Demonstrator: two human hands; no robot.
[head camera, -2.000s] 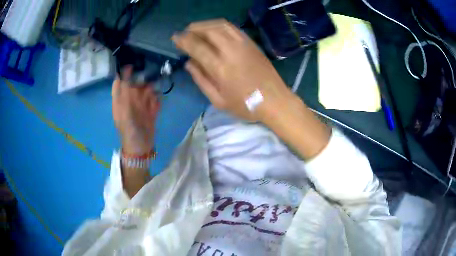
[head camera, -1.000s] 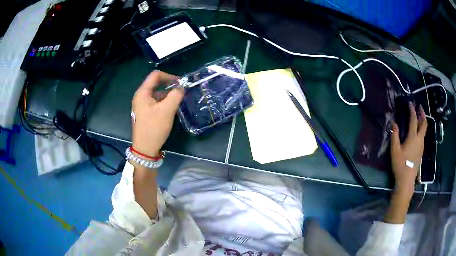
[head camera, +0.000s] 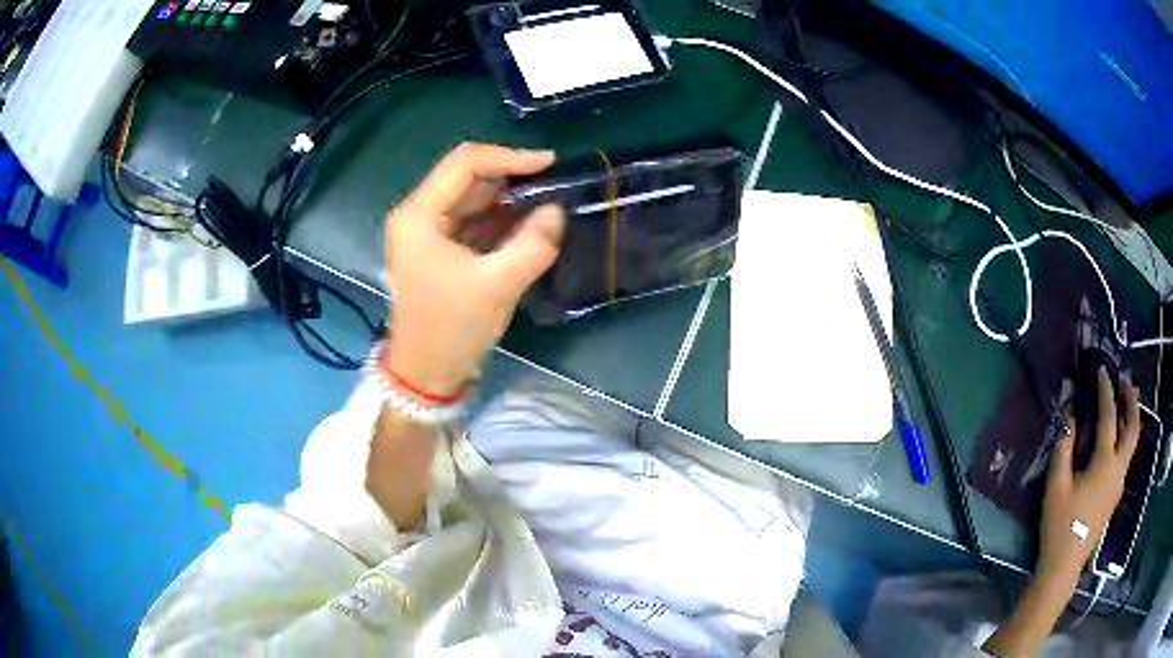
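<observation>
A black display unit in glossy film, with an orange band round it (head camera: 650, 231), is tilted over the middle of the green bench. My left hand (head camera: 470, 264) holds its left end, thumb in front and index finger at the top edge. The fingers behind it are hidden. My right hand (head camera: 1091, 469) rests on a small black computer mouse (head camera: 1101, 375), mostly covered, at the far right. A second display unit (head camera: 579, 54) lies behind with its screen glowing white, joined to a white cable (head camera: 843, 129).
A pale yellow-white paper pad (head camera: 804, 321) bears a blue-ended pen (head camera: 911, 444), with a long black strap (head camera: 949, 450) beside it. A black test box (head camera: 245, 45) and tangled black cables (head camera: 251, 238) are at left. A white foam tray (head camera: 187, 276) is below the bench edge. A blue-screened monitor (head camera: 1042, 77) stands back right.
Since two seconds ago, my right hand has gone from the left side to the mouse. Over the last second, my left hand has shifted from a small white piece to the film-covered unit's end, and the unit has tilted.
</observation>
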